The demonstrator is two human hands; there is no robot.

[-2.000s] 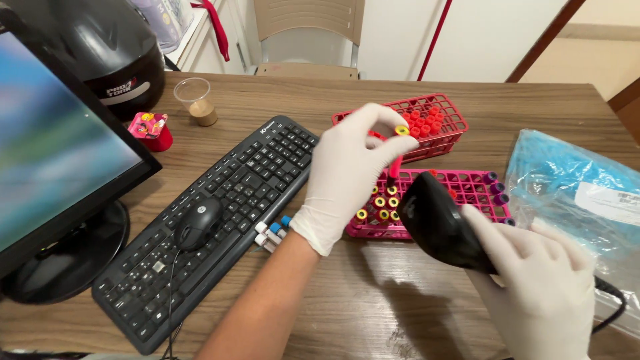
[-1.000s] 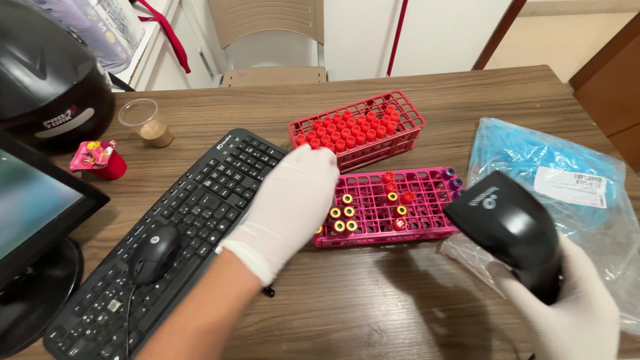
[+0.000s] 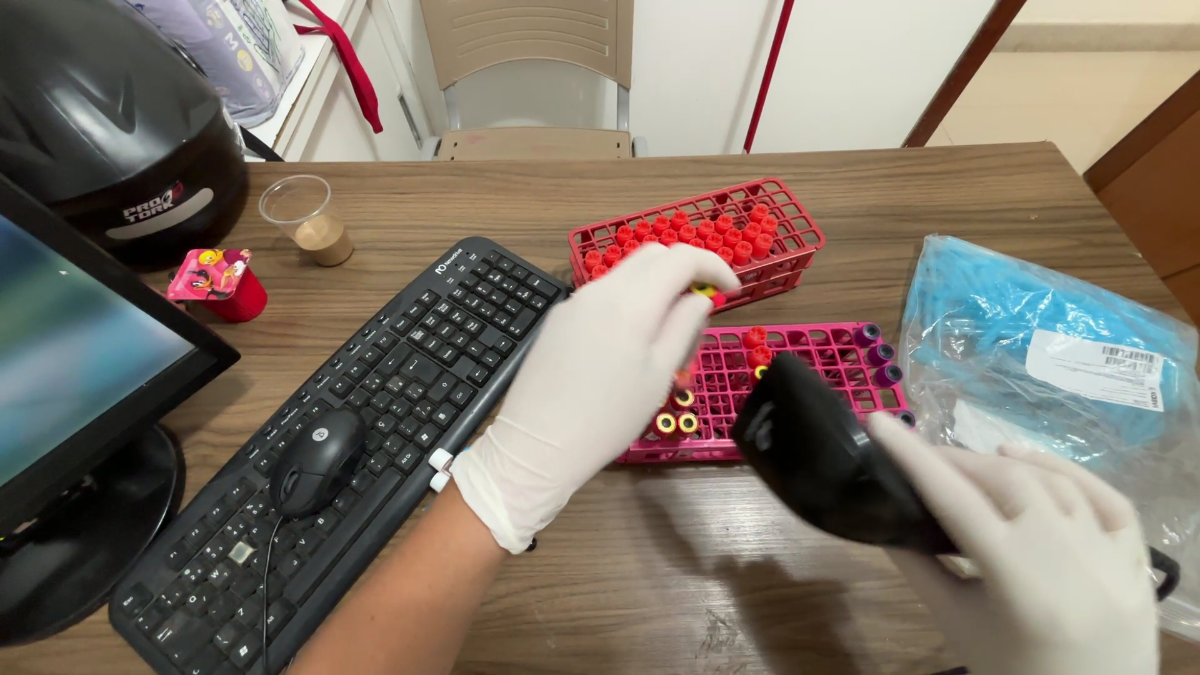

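Observation:
My left hand [image 3: 619,356], in a white glove, pinches a yellow-capped blood tube [image 3: 705,292] above the left part of the magenta tube rack [image 3: 816,412]. My gloved right hand [image 3: 1022,553] grips a black handheld barcode scanner [image 3: 834,469], its head over the front of that rack. Several yellow-ringed tubes [image 3: 677,424] stand at the rack's left, red-capped ones [image 3: 757,347] near its middle and purple-capped ones [image 3: 879,354] at its right end. Behind it, a red rack [image 3: 802,246] holds many red-capped tubes [image 3: 722,225]. My left hand hides part of both racks.
At the left are a keyboard [image 3: 375,403] with a mouse [image 3: 319,461] on it, a monitor [image 3: 84,375], a black helmet [image 3: 112,122], a clear cup [image 3: 314,225] and a red pot [image 3: 225,289]. A plastic bag with blue contents [image 3: 1050,309] lies at the right.
A second ago my left hand was at the left ends of the racks; a yellow-capped tube now shows in its fingers. The scanner has moved left, over the magenta rack.

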